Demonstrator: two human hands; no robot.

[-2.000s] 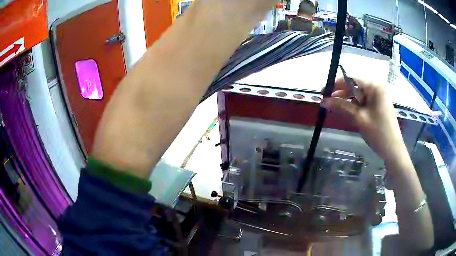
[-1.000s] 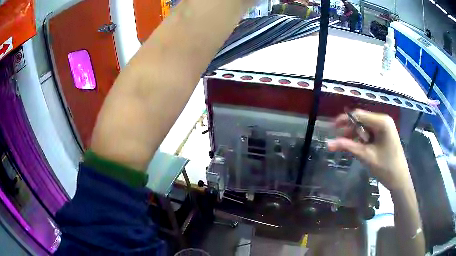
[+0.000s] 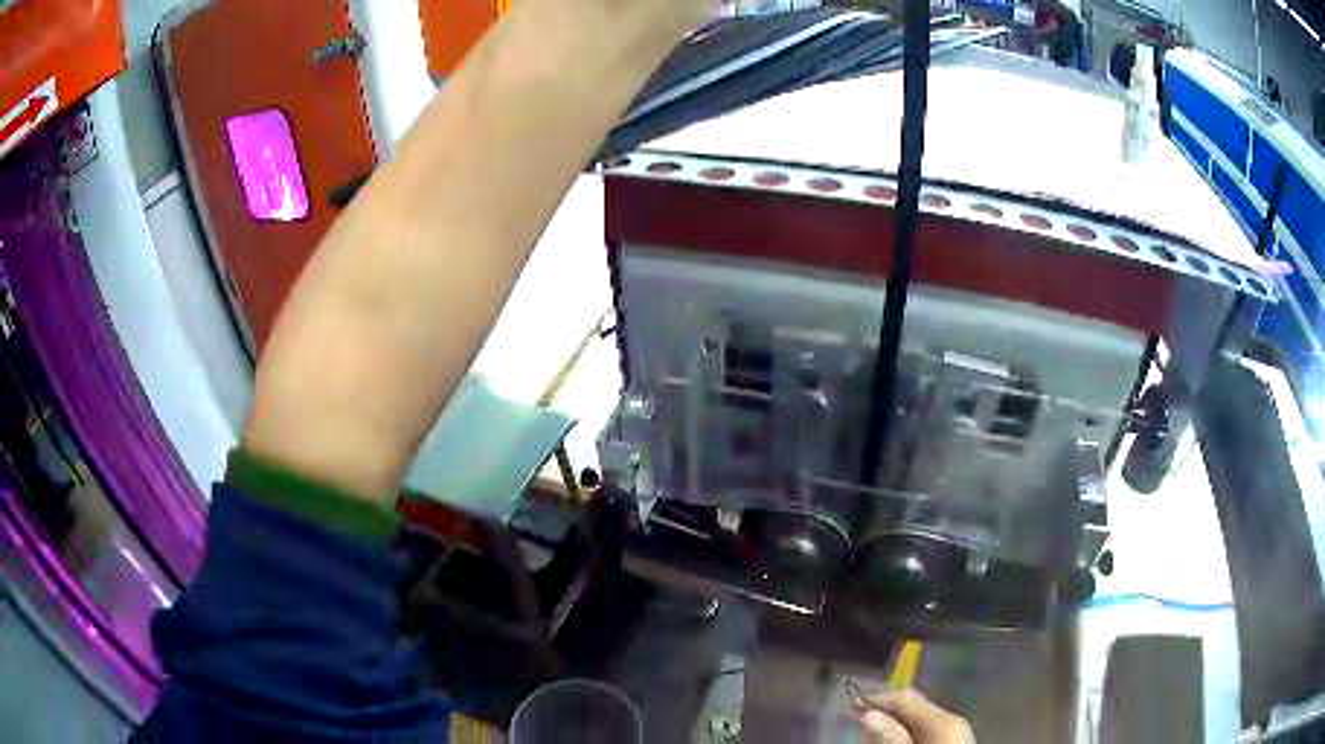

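Note:
A long black strap (image 3: 895, 291) hangs from the top edge in front of the clear cover (image 3: 669, 327). Its lower end reaches down near two dark round rollers (image 3: 798, 561); contact is unclear. My left forearm is raised across the left side, and my left hand is cut off by the top edge. My right hand (image 3: 913, 721) is low, below the rollers, partly cut off by the bottom edge. It pinches a thin metallic hand tool (image 3: 856, 695) beside a yellow piece (image 3: 907, 663).
A bundle of black strips (image 3: 756, 66) lies on the white machine top (image 3: 1017, 131), with a clear bottle (image 3: 1139, 109). The machine's edge has a row of holes. A grey-green stool (image 3: 494, 448) stands left, a round container (image 3: 576, 715) below it. An orange door (image 3: 262, 80) is behind.
My right hand has dropped from beside the strap to below the rollers, keeping the tool. The strap stays hanging. The camera view has tilted down, showing more below the machine.

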